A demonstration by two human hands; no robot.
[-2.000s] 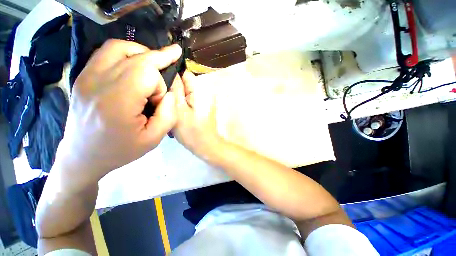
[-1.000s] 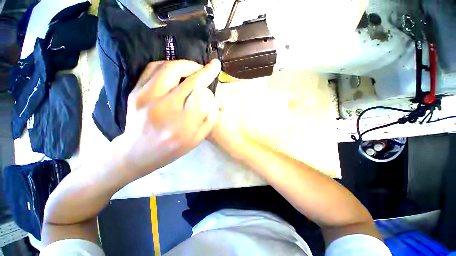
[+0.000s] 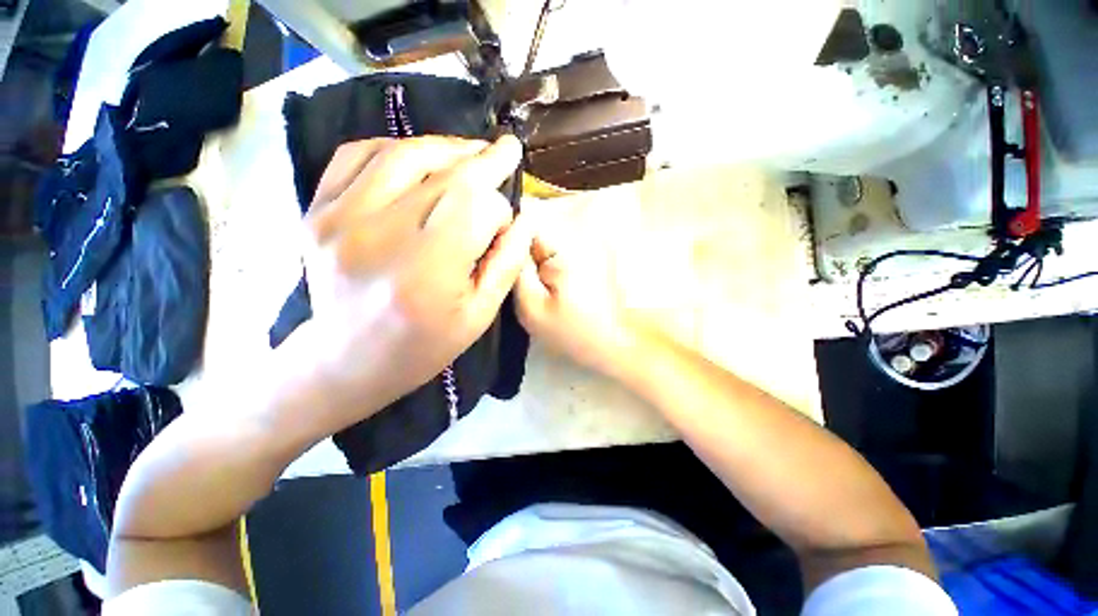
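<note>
A black fabric pouch lies under the presser foot and needle area and reaches down to the table's front edge. Silver zipper teeth show on it above and below my left hand. My left hand lies over the pouch, its fingertips gripping the right edge just below the needle. My right hand holds the same edge a little lower, with its fingers curled and partly hidden behind my left hand.
The pale sewing machine spans the top right, with a brown ridged block beside the needle. Red and black snips hang above a black cord. Loose dark pouches lie left, with zippered pouches lower left.
The pouch has swung round and now extends below my left hand, showing its lower zipper. My right hand has moved slightly right, with more of its fingers visible.
</note>
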